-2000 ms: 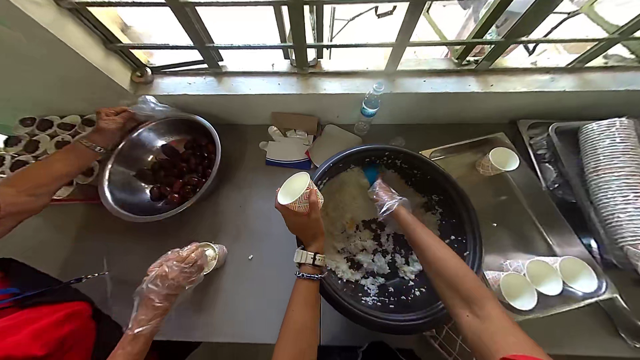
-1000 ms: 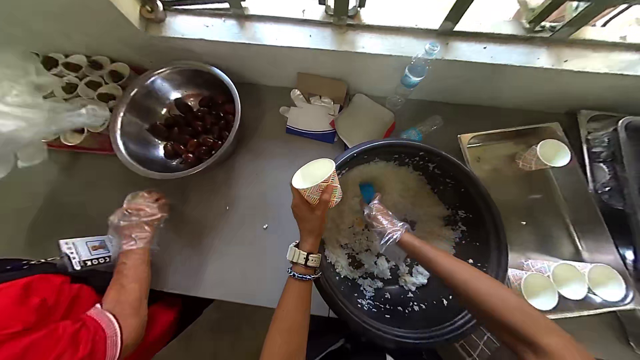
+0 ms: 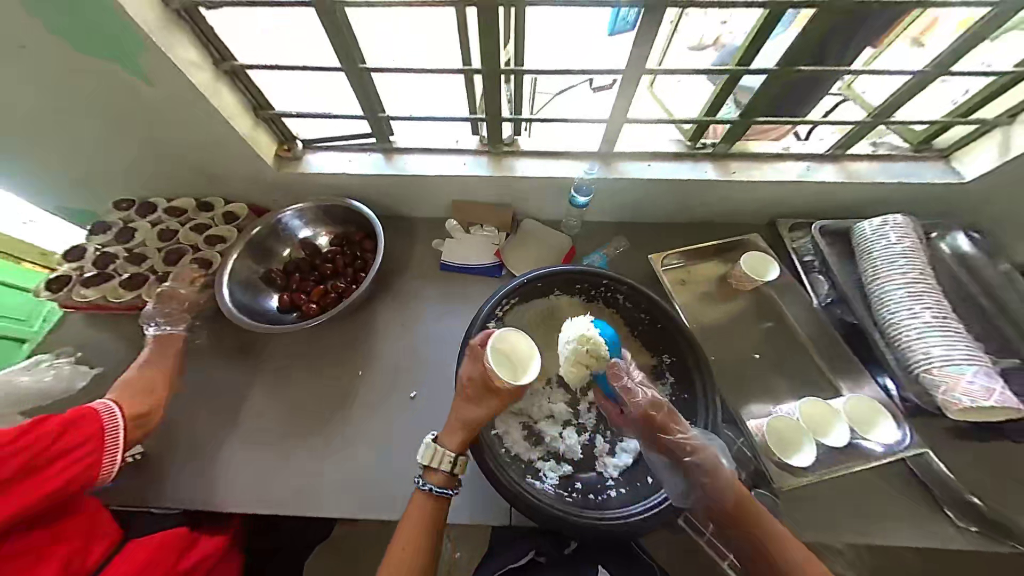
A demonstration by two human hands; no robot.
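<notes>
My left hand, bare, holds a paper cup upright over the left rim of a large black basin; rice is not seen in the cup. My right hand, in a clear plastic glove, grips a blue scoop heaped with white rice. The scoop is just right of the cup, apart from it, above the basin. More cooked rice lies loose and in clumps inside the basin.
At left, a co-worker's gloved hand is at filled cups beside a steel bowl of dark round food. Behind the basin are a glove box and plastic bottles. Steel trays with cups and a cup stack stand right.
My right hand has lifted the scoop from the rice, now heaped, close to the cup. The co-worker's gloved hand has moved from the near counter to the filled cups at left.
</notes>
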